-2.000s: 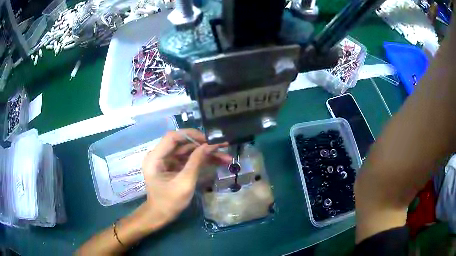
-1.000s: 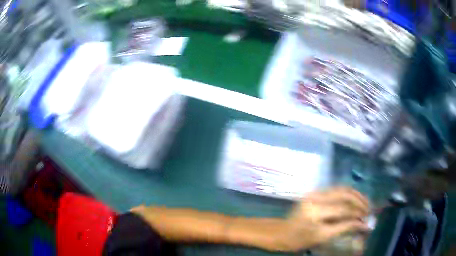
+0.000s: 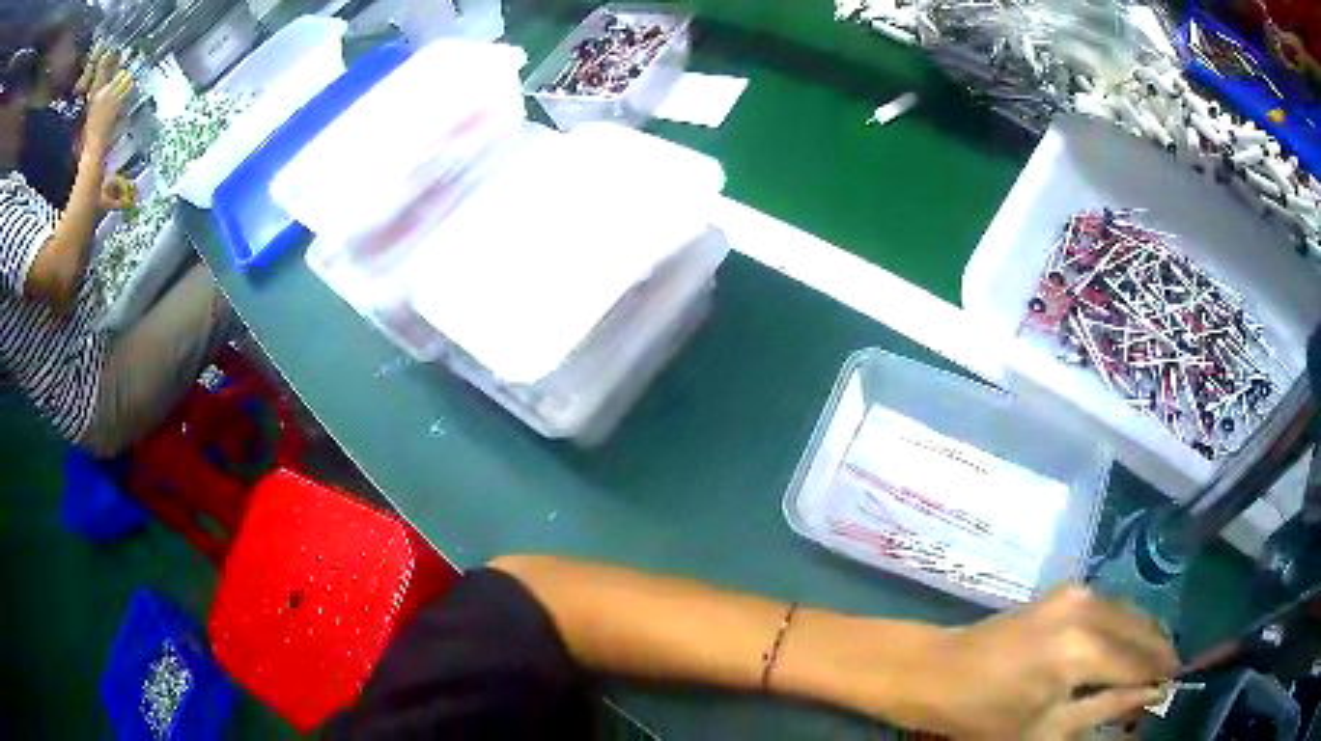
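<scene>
My left hand [image 3: 1079,659] is at the lower right, fingers bent together beside the press [image 3: 1145,553], which is cut off by the right edge. A small pale bit shows at the fingertips; whether the hand holds a rod is unclear. The clear rod tub [image 3: 808,492] lies just behind the hand, with thin white and reddish rods [image 3: 906,553] in it. The dark tub [image 3: 1253,712] is partly visible at the lower right corner. My right hand is out of the picture.
A large white tray [image 3: 1000,246] holds assembled rods [image 3: 1145,326]. Stacked clear tubs [image 3: 565,275] and a blue tray [image 3: 254,217] stand left. A red stool [image 3: 312,594] and blue bin [image 3: 160,673] are below. Another person [image 3: 58,275] works at far left.
The view has swung left, so the press has moved to the right edge and my right arm has left the picture. The seated person and red stool are now clearly visible.
</scene>
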